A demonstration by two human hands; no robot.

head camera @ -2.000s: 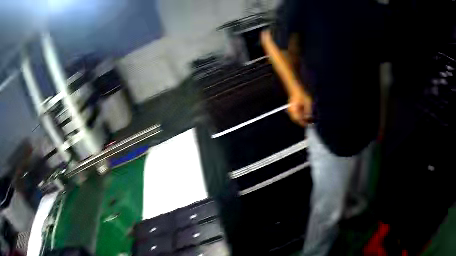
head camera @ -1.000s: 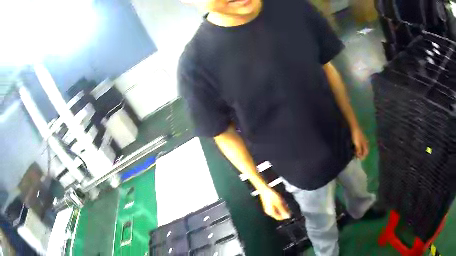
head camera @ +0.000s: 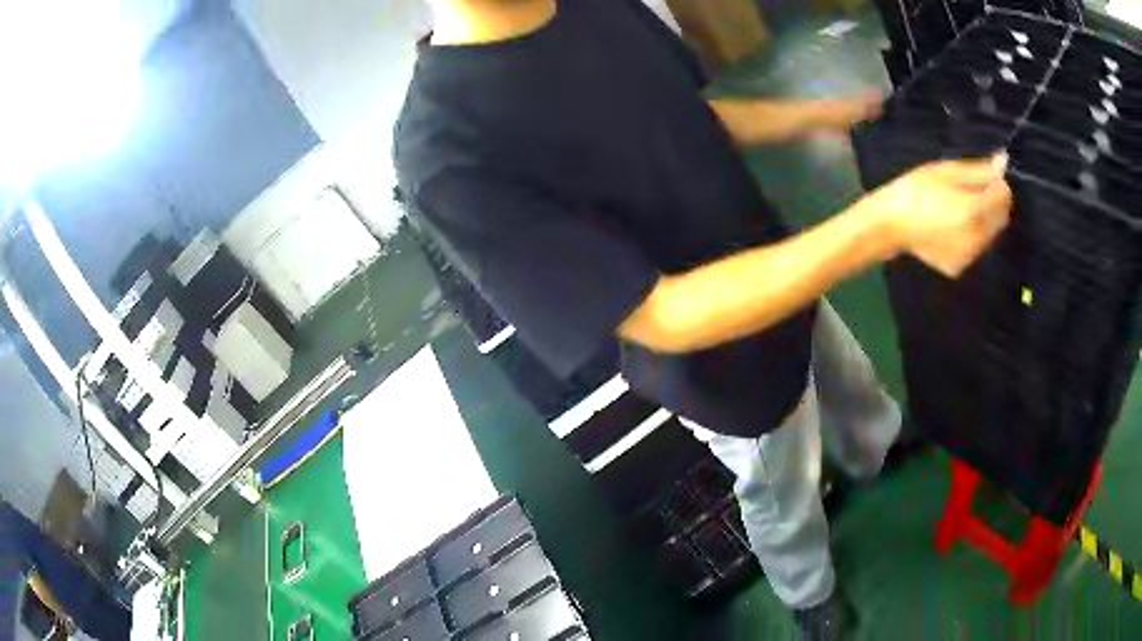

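Neither of my hands is in the picture. Nearest in front of me, at the bottom, a black blister tray [head camera: 470,579] lies partly cut off by the lower edge, with dark pieces in its pockets. A white cover sheet [head camera: 413,457] lies flat beyond it. To their left, phone middle frames [head camera: 294,551] lie spaced apart on the green conveyor belt [head camera: 323,501].
A person in a dark shirt [head camera: 589,163] stands ahead, both hands at a tall stack of black trays [head camera: 1002,338] on a red stool [head camera: 1029,551]. More trays [head camera: 701,526] are on the floor behind. Part of another person [head camera: 56,576] shows lower left.
The standing person has turned to the right and raised both arms from their sides to the tall tray stack. My view has shifted slightly, and the scene is sharper than two seconds ago.
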